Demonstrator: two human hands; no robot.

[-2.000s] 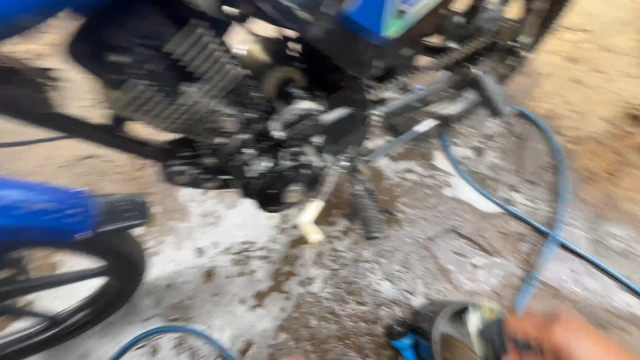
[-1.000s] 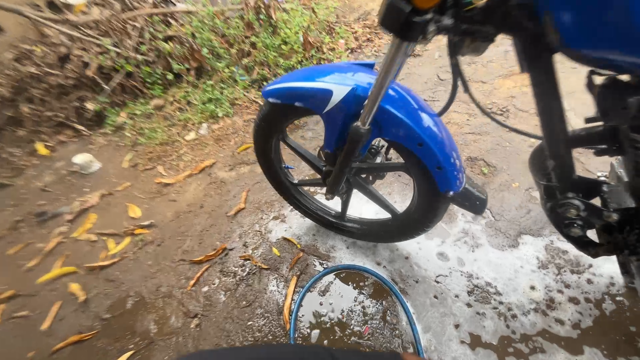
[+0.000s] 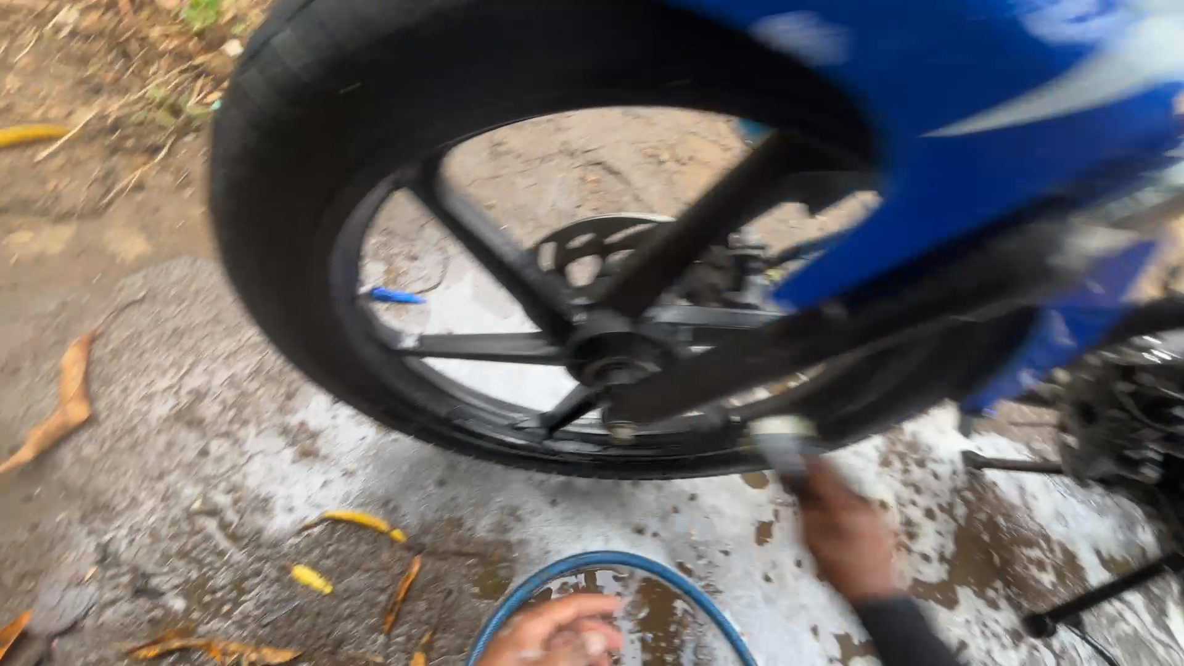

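My right hand (image 3: 846, 532), in a dark sleeve, is shut on a blurred grey tool with a pale end (image 3: 784, 435), which looks like a brush. That end is at the lower right rim of the motorcycle's front wheel (image 3: 610, 351). A black tyre (image 3: 277, 222) surrounds the spoked wheel, with the brake disc (image 3: 592, 245) behind the spokes. Blue bodywork (image 3: 1008, 102) covers the upper right of the view. At the bottom edge, my left hand (image 3: 560, 634) has loosely bent fingers and nothing visible in them, over a loop of blue hose (image 3: 601, 560). Its lower part is cut off.
White suds and muddy water lie on the wet ground (image 3: 647, 518). Fallen leaves (image 3: 361, 523) are at the lower left. The motorcycle's engine (image 3: 1124, 407) and a black bar (image 3: 1101, 592) stand at the right. A small blue object (image 3: 396, 296) shows through the spokes.
The view has moved much closer to the front wheel. My right hand now shows at the wheel's lower rim with the tool; my left hand has come into view at the bottom.
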